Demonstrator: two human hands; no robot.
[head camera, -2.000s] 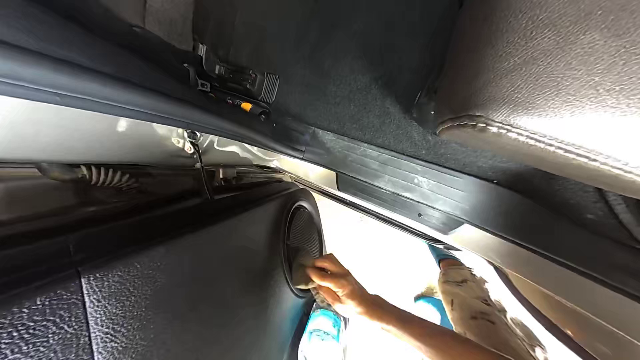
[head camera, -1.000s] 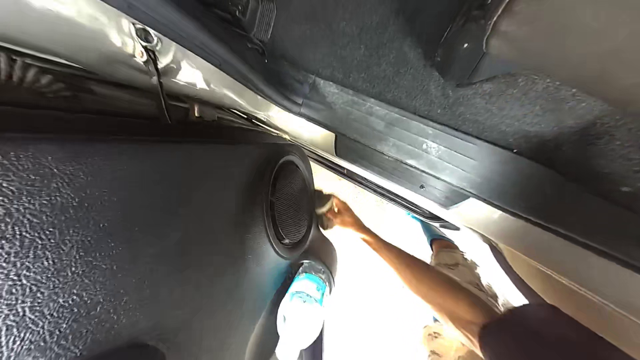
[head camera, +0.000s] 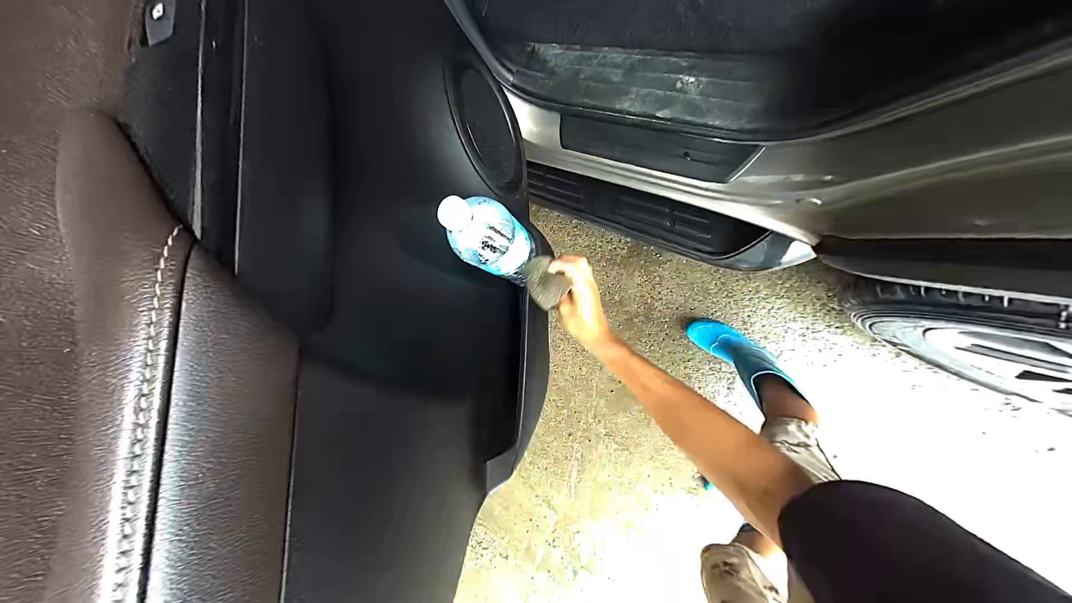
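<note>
My left hand (head camera: 579, 300) reaches in from the lower right, its fingers closed around a small grey-brown pad or brush (head camera: 548, 283). The held piece is by the lower edge of the car's black door panel (head camera: 419, 335), close beside a clear plastic bottle (head camera: 488, 239) with a blue label and white cap. The bottle's lower part is hidden in the door pocket. Just above the bottle in the view is the round speaker grille (head camera: 486, 126). My right hand is out of view.
The car's door sill (head camera: 662, 146) and side step (head camera: 645, 213) run across the upper right. A wheel (head camera: 988, 335) is at the right edge. My blue boot (head camera: 741, 347) stands on the rough pavement (head camera: 603, 452). Brown stitched leather trim (head camera: 109, 335) fills the left.
My left hand, with the held piece, has moved from the speaker grille's rim to beside the bottle. The view has shifted much, showing more of the door and the wheel.
</note>
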